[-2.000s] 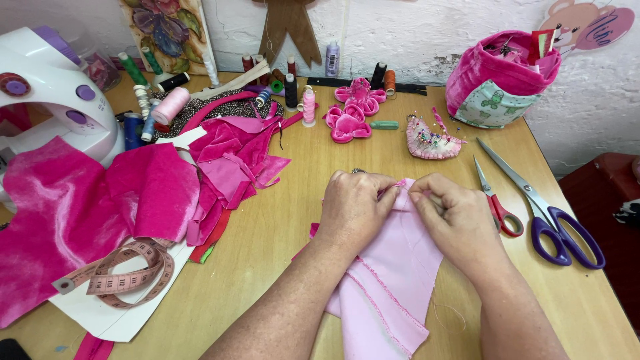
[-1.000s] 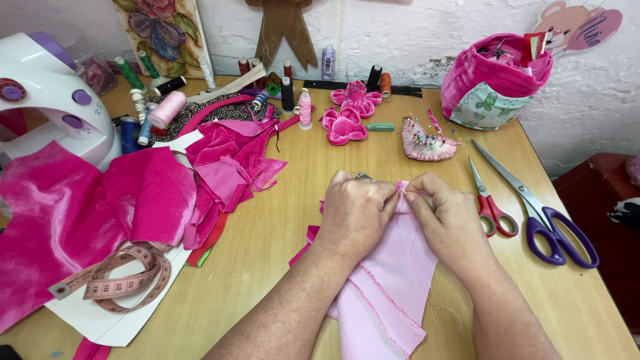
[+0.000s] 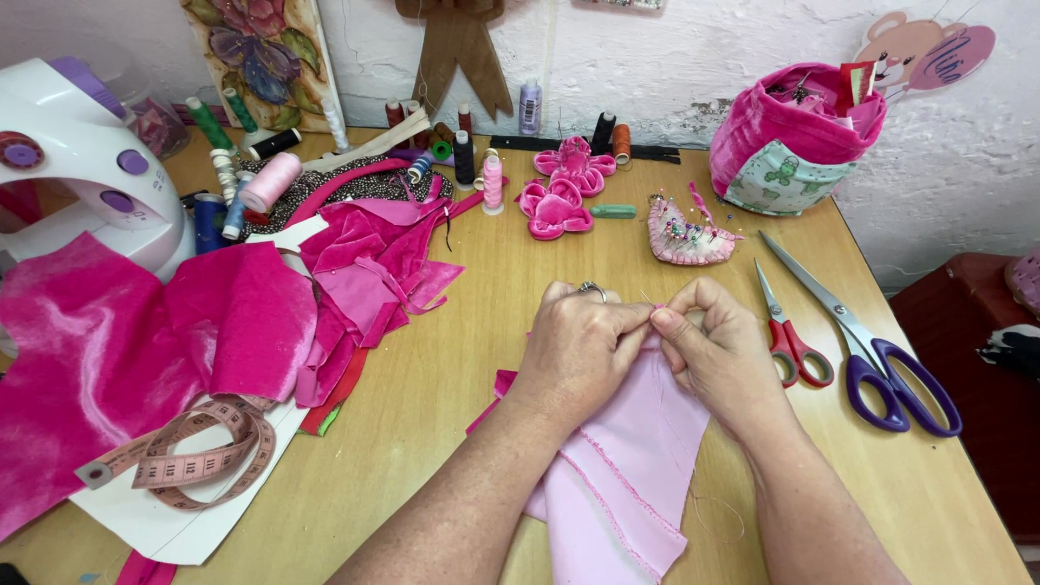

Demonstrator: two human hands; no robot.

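Note:
My left hand (image 3: 581,345), with a ring on one finger, pinches the top edge of a light pink fabric piece (image 3: 621,471) near the middle of the table. Against its fingertips, my right hand (image 3: 715,345) grips the same edge from the other side. A thin needle (image 3: 644,296) pokes up between the two hands; which fingers hold it is unclear. Pink stitching runs along the fabric's seams, and darker pink cloth (image 3: 504,382) shows beside my left wrist. A loose thread (image 3: 739,520) trails on the table right of the fabric.
Red-handled scissors (image 3: 784,341) and purple-handled shears (image 3: 886,366) lie right. Behind are a pincushion (image 3: 691,236), velvet flowers (image 3: 556,211), thread spools (image 3: 492,183) and a pink fabric basket (image 3: 792,146). Left are velvet scraps (image 3: 366,276), a tape measure (image 3: 195,467) and a sewing machine (image 3: 81,146).
The needle now shows above my fingertips, where the earlier frames do not plainly show it. Both hands stay together at the fabric's top edge.

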